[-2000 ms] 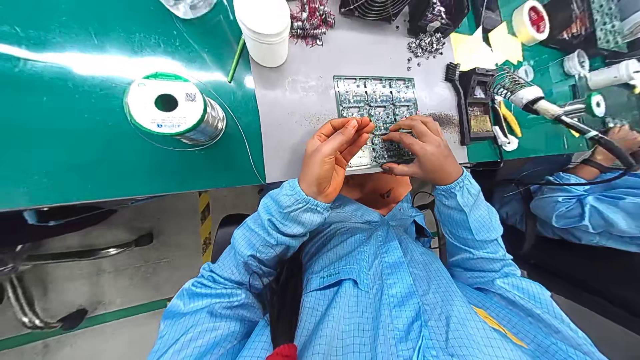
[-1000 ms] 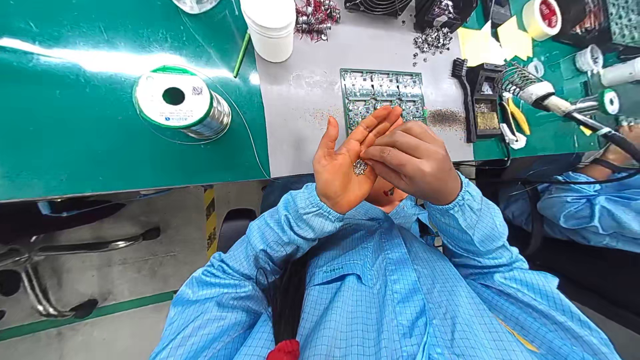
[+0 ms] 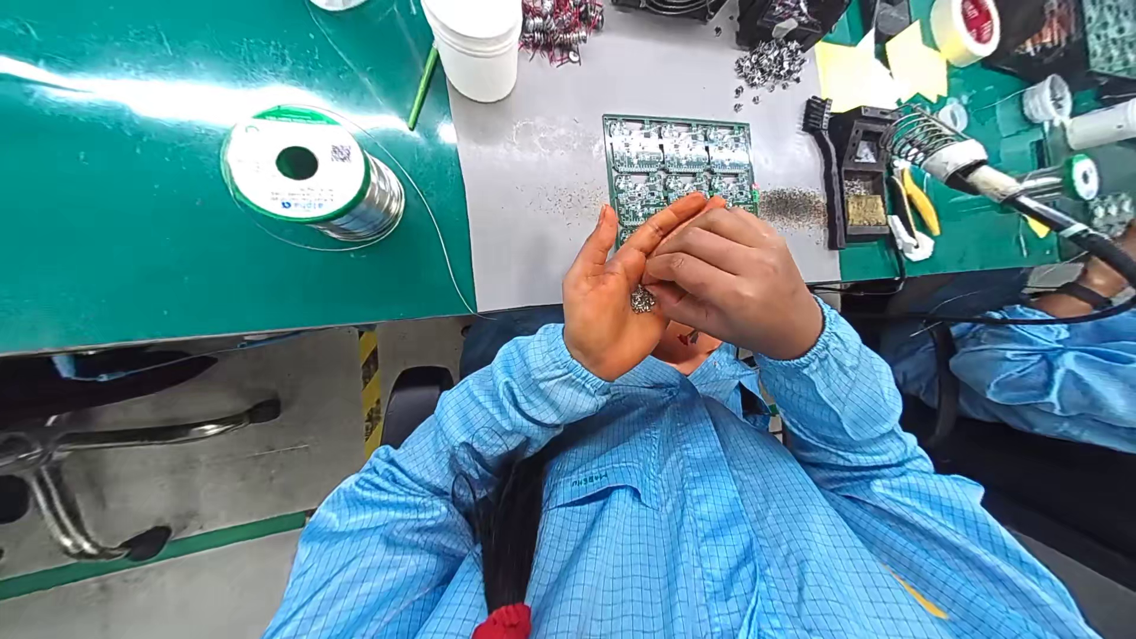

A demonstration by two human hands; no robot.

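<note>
My left hand (image 3: 612, 302) is turned palm up, with a small heap of tiny metal parts (image 3: 643, 300) in the palm. Over that palm, my right hand (image 3: 732, 280) has its fingers bent together, their tips at the heap; whether they pinch a part is hidden. Behind both hands a green panel of circuit boards (image 3: 679, 146) lies on the grey mat (image 3: 532, 257), its near part covered by the hands.
A solder wire spool (image 3: 297, 169) and a white tub (image 3: 479, 53) stand at left. Loose metal parts (image 3: 770, 64) lie behind. On the right are a black brush (image 3: 825, 169), a soldering iron stand (image 3: 865, 177), yellow-handled pliers (image 3: 920, 202) and a co-worker's sleeve (image 3: 1047, 364).
Two seconds ago both hands were over the board panel with fingertips raised. Since then my left palm has turned up, showing the metal parts, and my right fingers have come over it.
</note>
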